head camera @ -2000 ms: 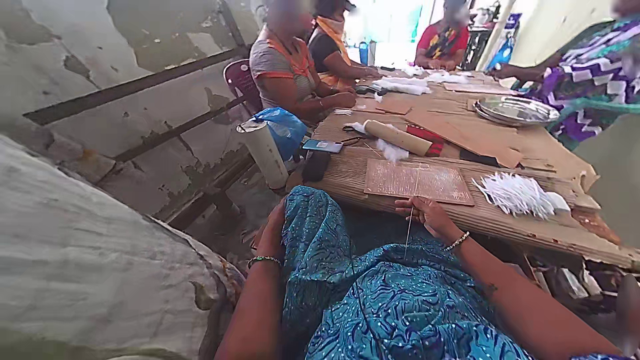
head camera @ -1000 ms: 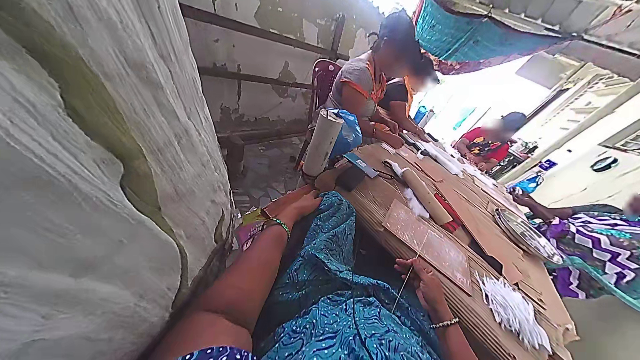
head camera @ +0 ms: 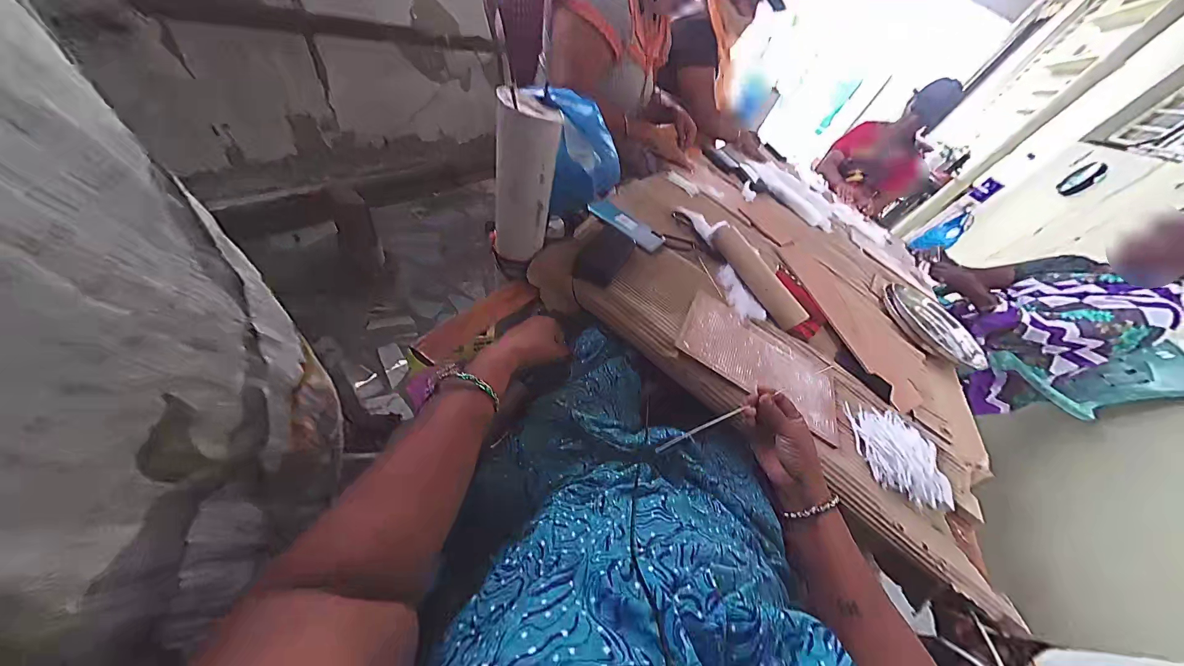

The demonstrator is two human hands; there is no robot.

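Observation:
My right hand (head camera: 777, 430) pinches one end of a thin pale stick (head camera: 701, 429), which slants down over my lap beside the table edge. Close by that hand lies a flat, pale ribbed board (head camera: 758, 367) on the corrugated cardboard table cover (head camera: 647, 314). Farther right is a pile of white cotton wicks (head camera: 902, 458). My left hand (head camera: 536, 342) is low at the table's near left corner, by an orange and yellow bag (head camera: 472, 328); its fingers are partly hidden, so what it holds cannot be told.
On the table are a brown cardboard tube (head camera: 758, 277), a blue box (head camera: 626, 227), loose white cotton (head camera: 740, 291) and steel plates (head camera: 934, 326). A white cylinder (head camera: 524, 176) and a blue plastic bag (head camera: 583, 153) stand beyond the left corner. Several people sit around the table.
My left hand has moved from beside my lap to the bag near the table's left corner. My right hand still holds the stick near the board. The view has tilted and turned.

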